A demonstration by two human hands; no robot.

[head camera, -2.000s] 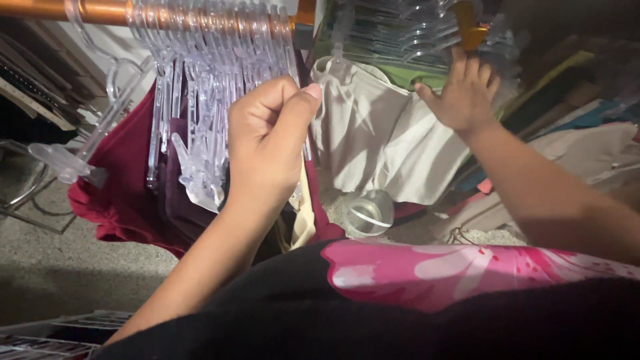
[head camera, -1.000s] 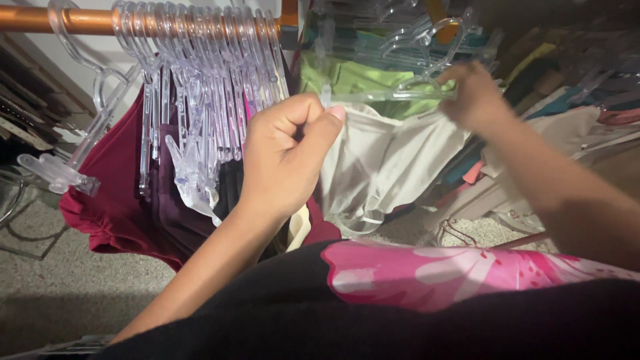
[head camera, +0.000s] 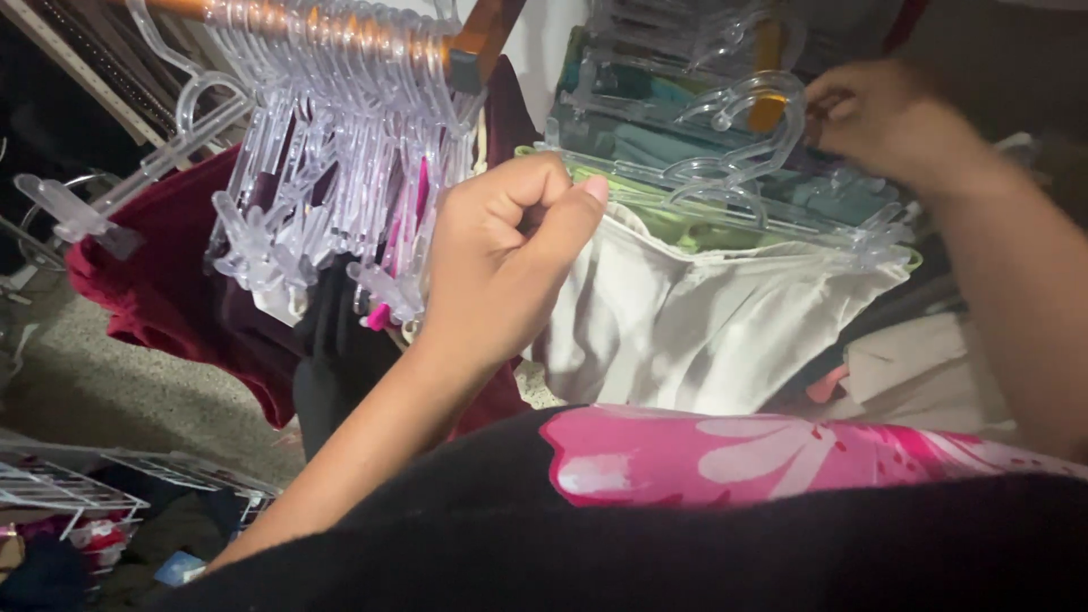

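Observation:
My left hand (head camera: 514,255) is closed at the left end of a clear plastic clip hanger (head camera: 816,225), with the thumb on top; its grip hides that end. From this hanger hangs a white garment (head camera: 688,323), in front of a light green garment (head camera: 705,234). To the right of the hanger hooks is my right hand (head camera: 858,127), blurred with bent fingers; whether it holds anything is not clear. Many clear hangers (head camera: 340,144) hang at the left on an orange rail (head camera: 399,42). Beside them a dark red garment (head camera: 187,272) hangs from a clip hanger.
Teal garments on hangers (head camera: 654,136) lie behind the green one. Beige cloth (head camera: 918,365) is at lower right. A white wire rack (head camera: 76,484) with clothing stands at lower left over a speckled floor (head camera: 212,408). The rail ends in a dark cap (head camera: 465,72).
My left hand has gone from a fist beside the rail's hangers to the white garment's hanger. My right hand has left the hanger's right end and is above and right of it.

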